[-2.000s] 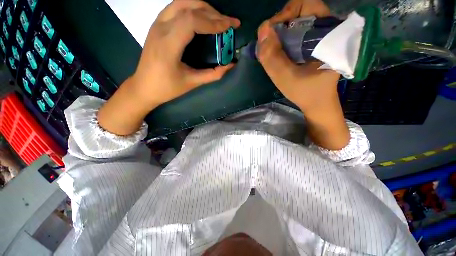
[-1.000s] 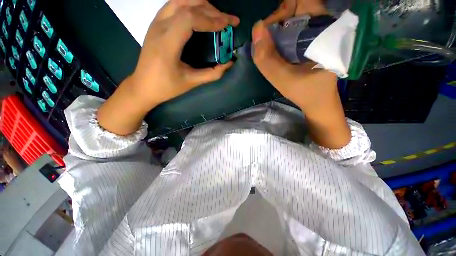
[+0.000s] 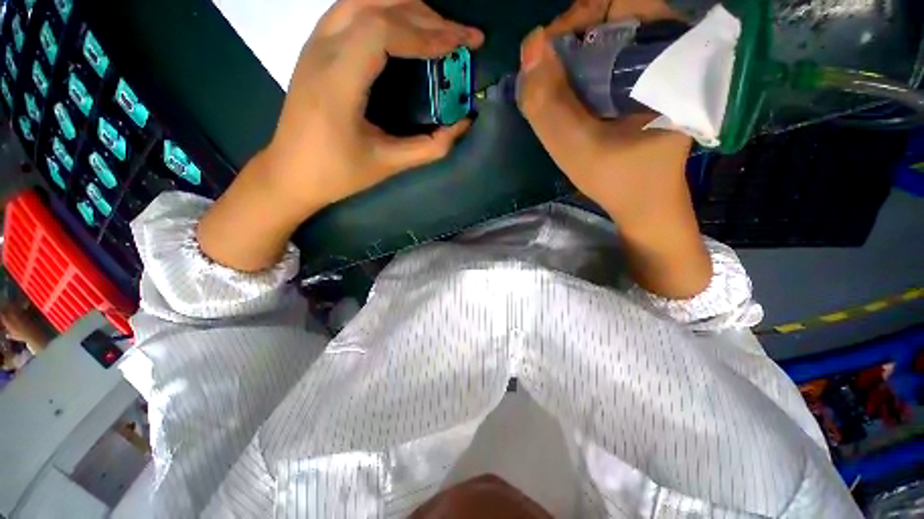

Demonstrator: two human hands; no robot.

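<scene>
My left hand (image 3: 355,112) holds a teal housing (image 3: 453,87) by its two ends between thumb and fingers, its cutout face turned to the right. My right hand (image 3: 598,132) is closed around a thick grey dispensing syringe (image 3: 608,69), lying nearly level and pointing left. The thin nozzle tip (image 3: 486,92) is right beside the housing's right edge; I cannot tell if it touches. White paper (image 3: 694,81) wraps the syringe's rear, in front of the green adapter (image 3: 748,76). A clear air hose (image 3: 861,86) runs right from it.
A black parts tray (image 3: 142,167) with rows of teal housings is at the left, a red slotted tray (image 3: 61,269) below it. A white sheet (image 3: 268,30) lies beyond my left hand on the dark green mat (image 3: 405,208). Blue-edged bins (image 3: 846,355) are at lower right.
My left hand has tilted the teal housing slightly, so more of its face shows, and it sits slightly further left. The syringe shifted left, then back right, in my right hand.
</scene>
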